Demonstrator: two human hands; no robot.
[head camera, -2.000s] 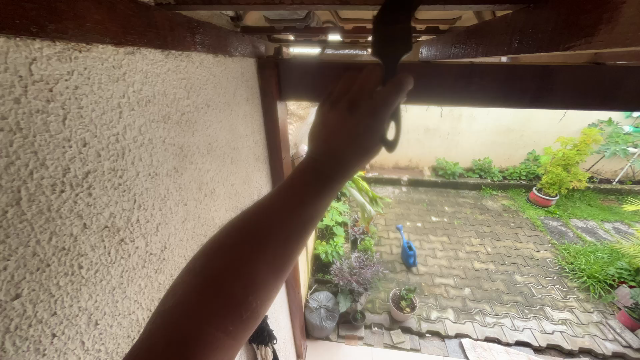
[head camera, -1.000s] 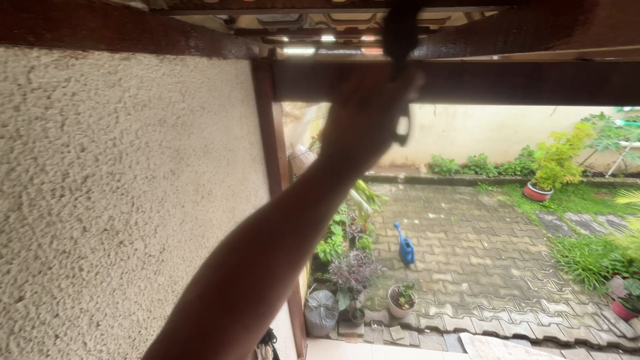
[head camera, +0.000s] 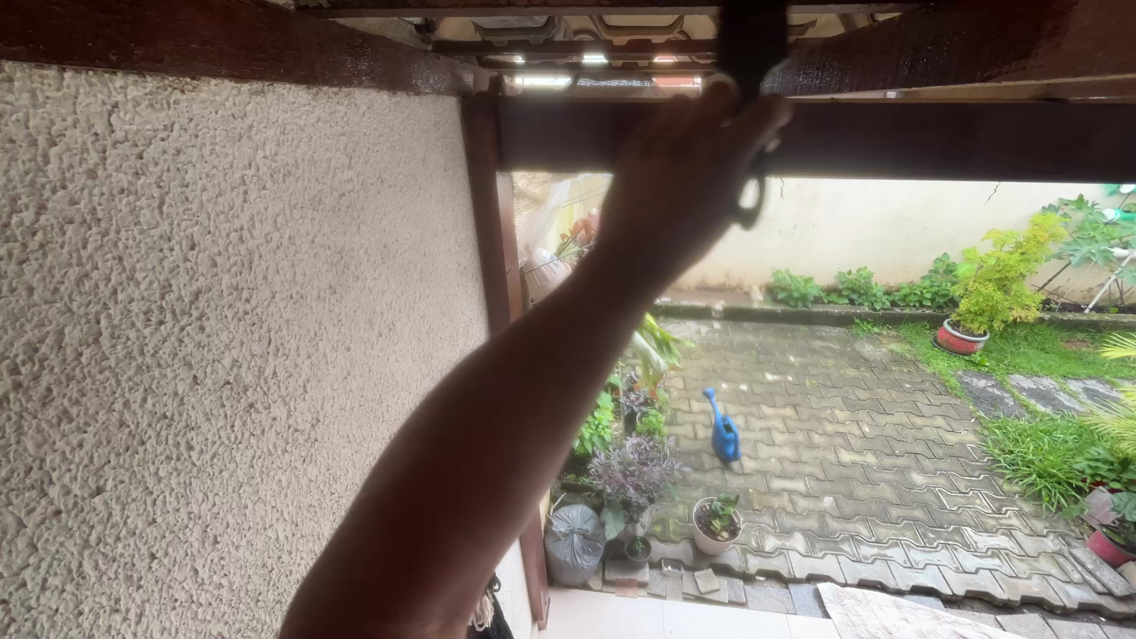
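Note:
From the lower left my left arm reaches up to the roof beams, and my left hand (head camera: 679, 173) is closed around the handle of a dark paintbrush (head camera: 753, 44). The wide end of the brush points up in front of the roof battens, and the looped handle end hangs below my fingers. Whether the bristles touch wood cannot be told against the dark background. Behind the hand runs a dark brown wooden crossbeam (head camera: 914, 138). A glossy, wet-looking rafter (head camera: 870, 67) slopes at the upper right. My right hand is out of view.
A rough textured wall (head camera: 222, 311) stands close on the left, beside a wooden post (head camera: 486, 213). Below lie a paved yard with a blue watering can (head camera: 725, 437), a potted plant (head camera: 717, 525), a grey plastic bag (head camera: 575, 543) and a pale sheet (head camera: 887, 617).
My left hand stays raised with the paintbrush in it, shifting only slightly near the beams. It was blurred by motion a second ago.

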